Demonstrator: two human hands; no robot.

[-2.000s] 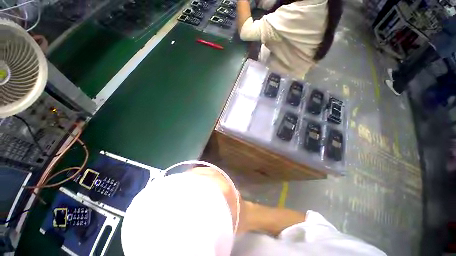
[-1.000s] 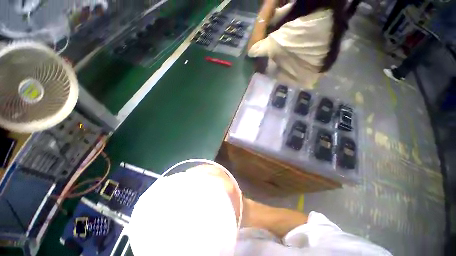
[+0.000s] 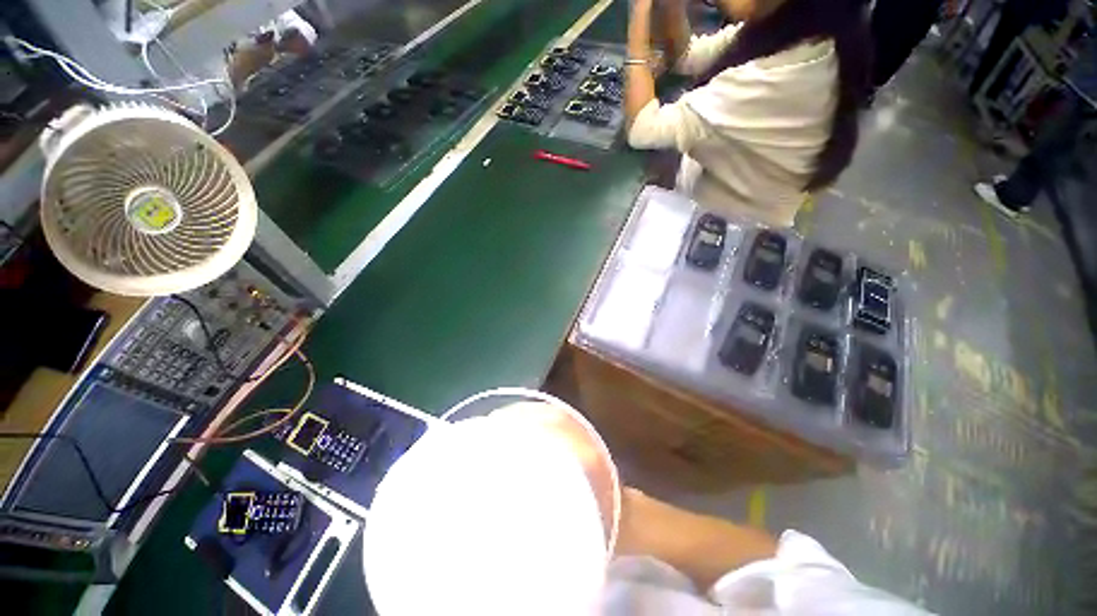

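A large, overexposed white cup (image 3: pixel 487 529) with a round rim is very close to the camera at the bottom centre. My right hand (image 3: pixel 586 448) is around its far side; most of the fingers are hidden by the cup. My right forearm and white sleeve come in from the lower right. My left hand is not in view. Two black keypad phones with gold-yellow screen frames lie on dark blue fixtures left of the cup, the upper phone (image 3: pixel 326 443) on one fixture (image 3: pixel 383 424) and the lower phone (image 3: pixel 260 513) on the other (image 3: pixel 229 556).
A clear tray (image 3: pixel 686 315) of dark phones sits on a carton (image 3: pixel 674 415) at the bench edge. A desk fan (image 3: pixel 150 205) and grey tester (image 3: pixel 181 349) stand left, with orange cables (image 3: pixel 289 391). A person (image 3: pixel 758 114) works beyond, near another phone tray and a red pen (image 3: pixel 562 160).
The view has shifted, so the fan, fixtures and tray appear farther right and lower. My right hand still holds the cup. The person's arm beyond is now raised.
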